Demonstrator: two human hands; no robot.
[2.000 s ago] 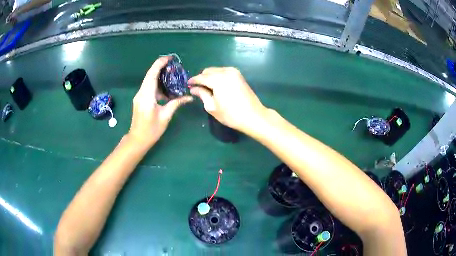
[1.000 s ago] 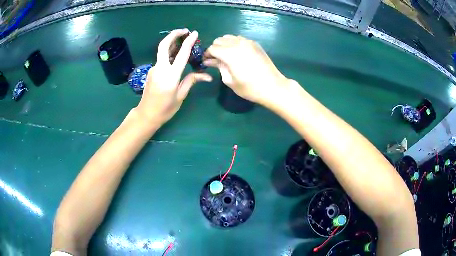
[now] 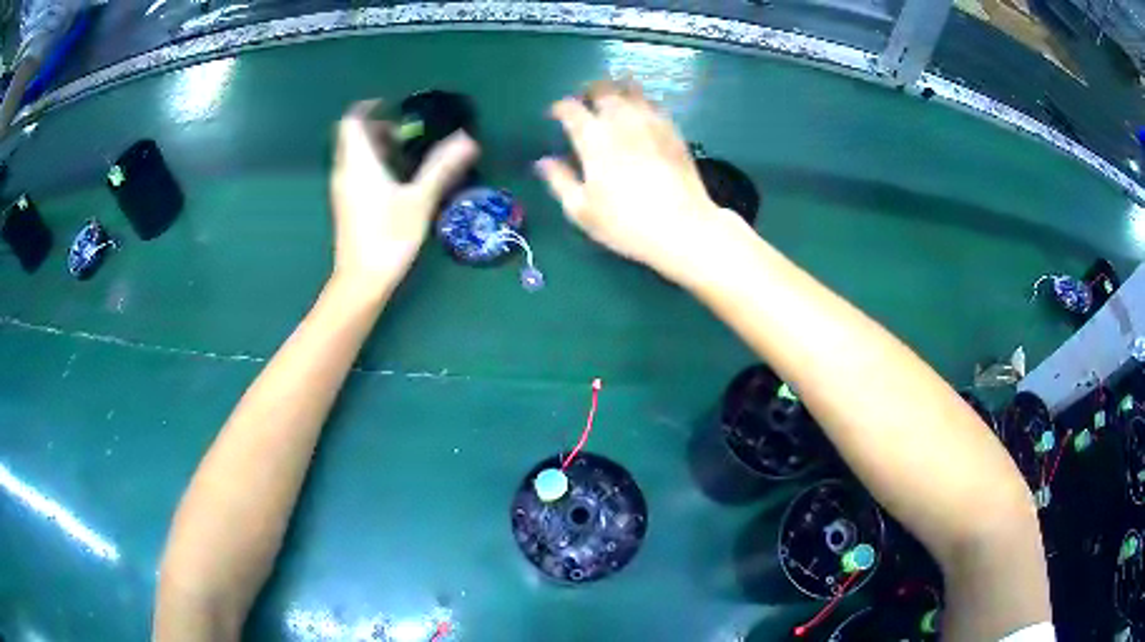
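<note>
My left hand [image 3: 387, 201], blurred, is around a black housing [image 3: 436, 115] at the upper middle, its thumb across the housing's near side. A pale green part shows at the housing's left. A round blue circuit board [image 3: 480, 226] lies just in front of that housing, near my left thumb. Its white lead ends in a small pale end piece [image 3: 532, 278] on the green surface. My right hand [image 3: 615, 169] is open and empty, its fingers apart. Another black housing [image 3: 728, 188] stands behind my right wrist, partly hidden.
A black housing [image 3: 579, 517] with a raised red wire stands in front on the green surface [image 3: 377, 439]. More housings stand at the lower right, massed beyond a grey rail [image 3: 1067, 370]. Housings and a board [image 3: 88, 247] are at far left, another board [image 3: 1071, 294] at far right.
My hands have moved apart and the board between them is no longer seen there. The left housing and its board have moved right with my left hand around the housing. The middle housing is farther right.
</note>
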